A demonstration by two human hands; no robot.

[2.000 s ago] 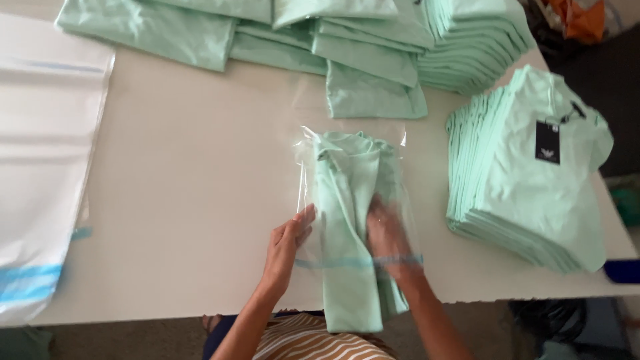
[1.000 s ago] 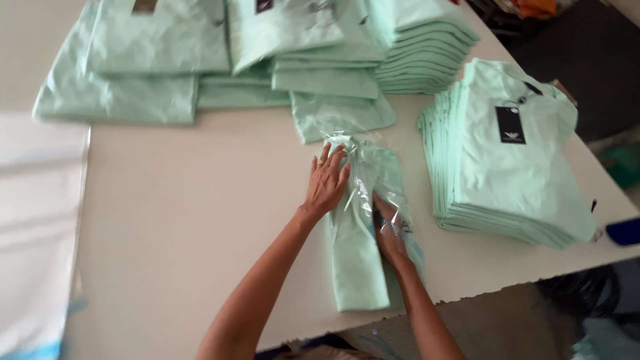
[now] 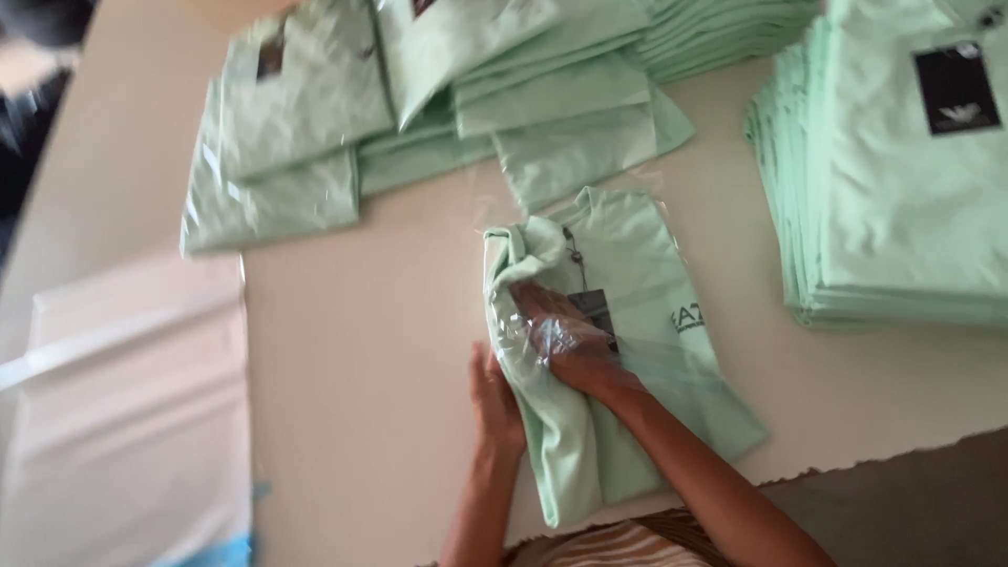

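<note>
A mint-green folded garment (image 3: 646, 260) lies partly inside a clear plastic bag (image 3: 504, 307), its lower end sticking out towards me. A black hang tag (image 3: 594, 311) on a cord shows on its front, partly behind my hand. My right hand (image 3: 571, 335) is inside the bag, fingers on the bunched left part of the garment; whether they grip the cloth I cannot tell. My left hand (image 3: 498, 398) rests on edge against the left side of the bag, its fingers pointing away from me, partly hidden by the garment.
Bagged mint garments (image 3: 307, 102) lie overlapping at the back, beside a folded stack (image 3: 724, 35). Another stack (image 3: 906, 236) with a black tag (image 3: 957, 88) stands at the right. Clear plastic bags (image 3: 134, 409) with blue strips lie at the left. The table's near edge runs below my arms.
The garment's right part now lies spread out in the bag, showing the tag and dark print. My left hand has gone from the top of the bag to its left side. The view has shifted.
</note>
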